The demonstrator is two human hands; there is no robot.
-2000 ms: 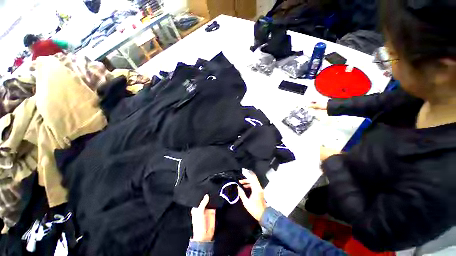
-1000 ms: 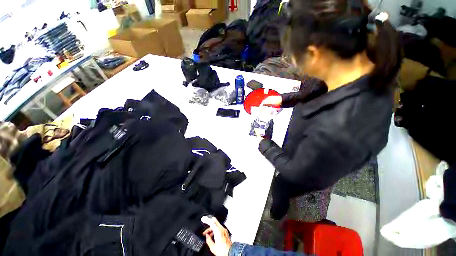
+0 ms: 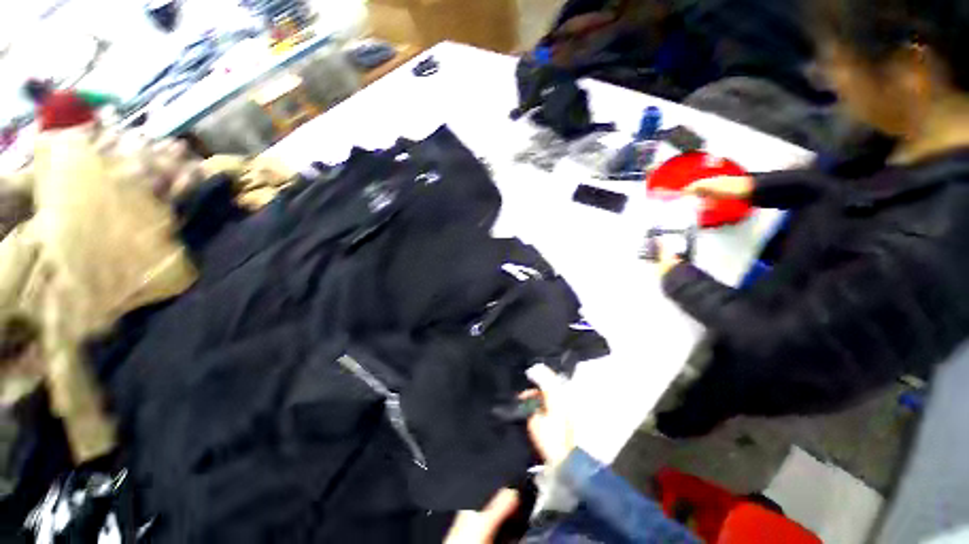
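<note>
Black garments (image 3: 308,351) with white cord and print details lie heaped across the white table. My right hand (image 3: 549,425) is at the right edge of the heap, fingers bent at the black cloth with a small dark spot by the fingertips; blur hides whether it grips. My left hand (image 3: 483,523) is at the bottom edge, partly cut off, beside the black cloth; its grip cannot be made out. A white line (image 3: 393,414) runs over the cloth left of my hands.
Another person (image 3: 839,266) stands right of the table (image 3: 627,319), one hand at a red tray (image 3: 701,175), the other at a small bag. A phone (image 3: 600,198), blue can (image 3: 648,122) and clear bags (image 3: 547,149) lie beyond. Beige garments (image 3: 96,234) are left; a red stool (image 3: 733,515) is lower right.
The view has swung back right to left, so the heap sits further right. My left hand has come into view at the bottom. The other person's hands remain by the tray and bag.
</note>
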